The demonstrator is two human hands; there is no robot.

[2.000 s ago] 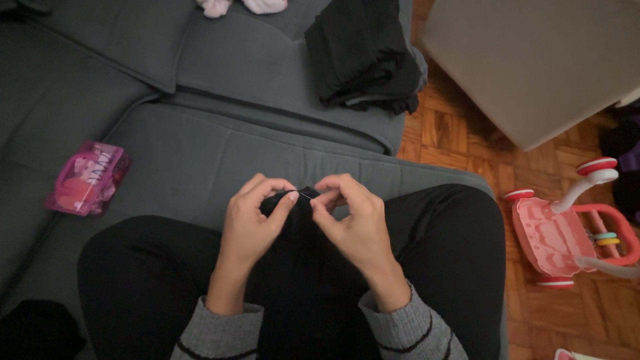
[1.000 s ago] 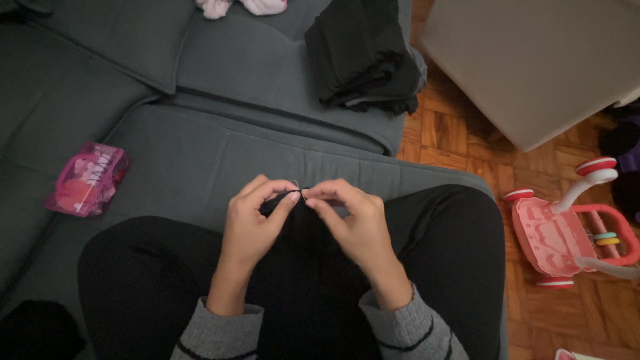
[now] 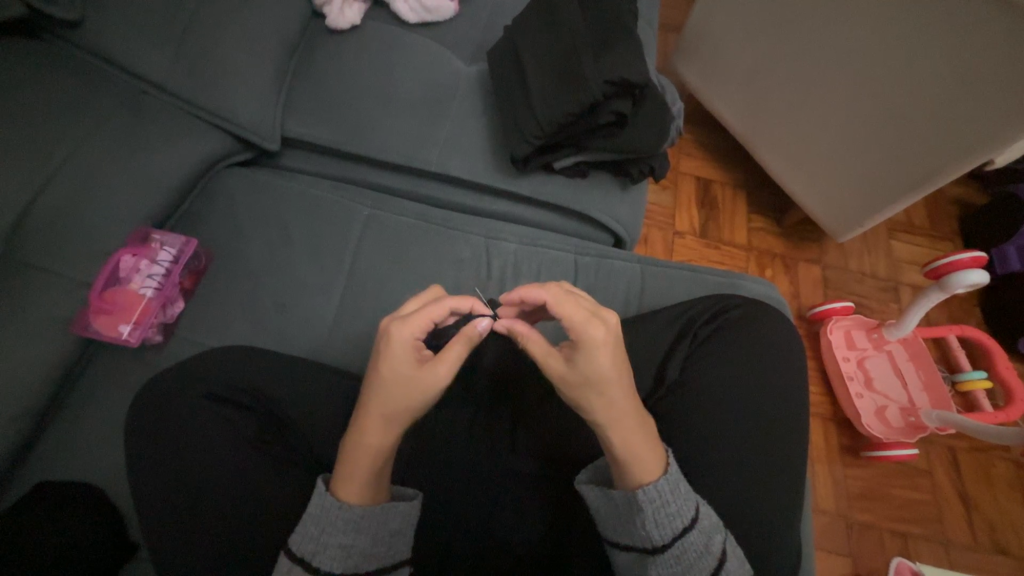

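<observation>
Above my lap, my left hand (image 3: 416, 352) pinches a piece of black cloth (image 3: 448, 330) between thumb and forefinger. A thin sewing needle (image 3: 483, 299) stands up at a slant from the cloth's edge, beside the left fingertips. My right hand (image 3: 564, 340) meets the same edge from the other side, its thumb and forefinger closed on the black cloth close to the needle. Any thread is too fine and dark to make out. Most of the cloth merges with the black trousers behind it.
A pink transparent case (image 3: 140, 288) lies on the grey sofa (image 3: 320, 248) at left. Folded black clothes (image 3: 580, 88) rest farther back, near pink fabric (image 3: 420, 6). On the parquet floor at right are a pink toy walker (image 3: 884, 376) and a large beige block-shaped piece (image 3: 856, 104).
The needle now points up and left above the fingertips; two seconds ago it lay flatter between the hands. My right fingers have closed in toward the left ones.
</observation>
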